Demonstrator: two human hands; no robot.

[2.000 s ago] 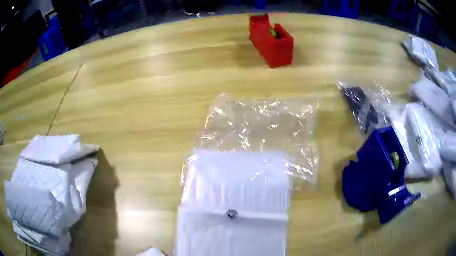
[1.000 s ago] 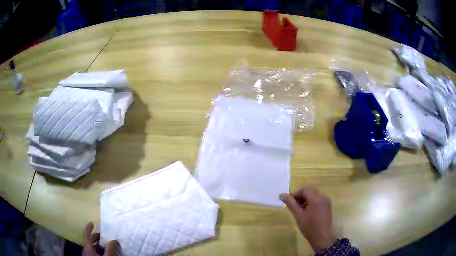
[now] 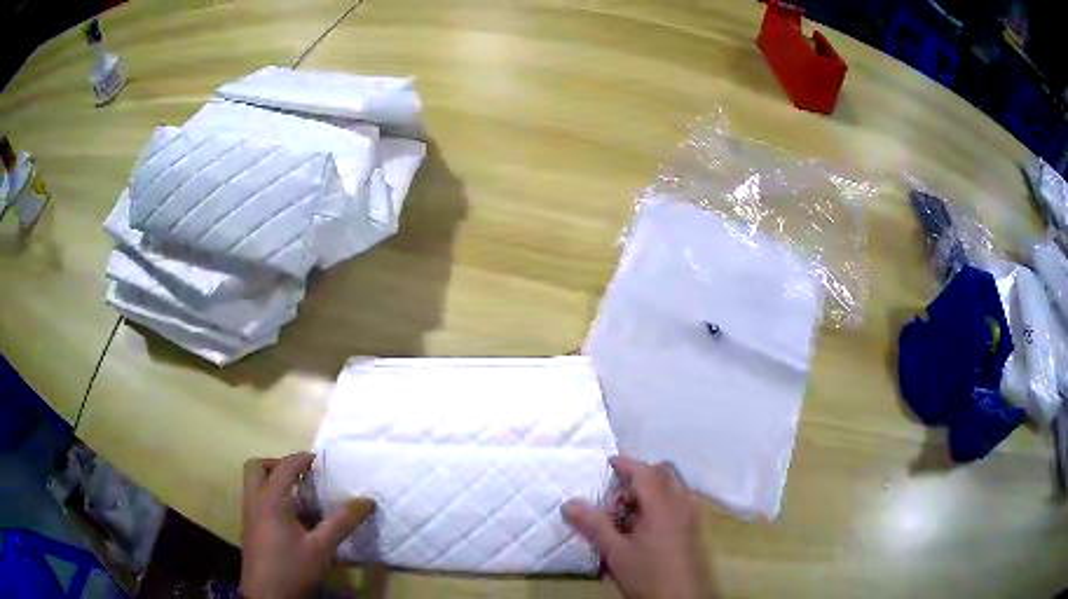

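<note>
A white quilted fabric piece [image 3: 469,468], folded to a rough rectangle, lies at the table's near side. My left hand [image 3: 291,524] grips its left edge, thumb on top. My right hand [image 3: 644,532] grips its right edge, thumb on top; the fingers under the edges are partly hidden. A milky poly bag [image 3: 709,351] with a small dark mark lies flat just to the right, its lower left part close to the fabric and my right hand. A stack of white quilted pieces [image 3: 234,193] stands at the upper left.
A crinkled clear bag [image 3: 761,187] lies beyond the poly bag. A blue tape dispenser [image 3: 954,363] stands at right beside packed bags [image 3: 1031,339] and a small bag with dark contents [image 3: 935,222]. A red dispenser [image 3: 802,59] is at the far side. Small white bottles [image 3: 105,73] stand at far left.
My right hand has left the poly bag's corner and moved left onto the fabric's right edge. The fabric now lies straighter, held by both hands. The view has shifted left.
</note>
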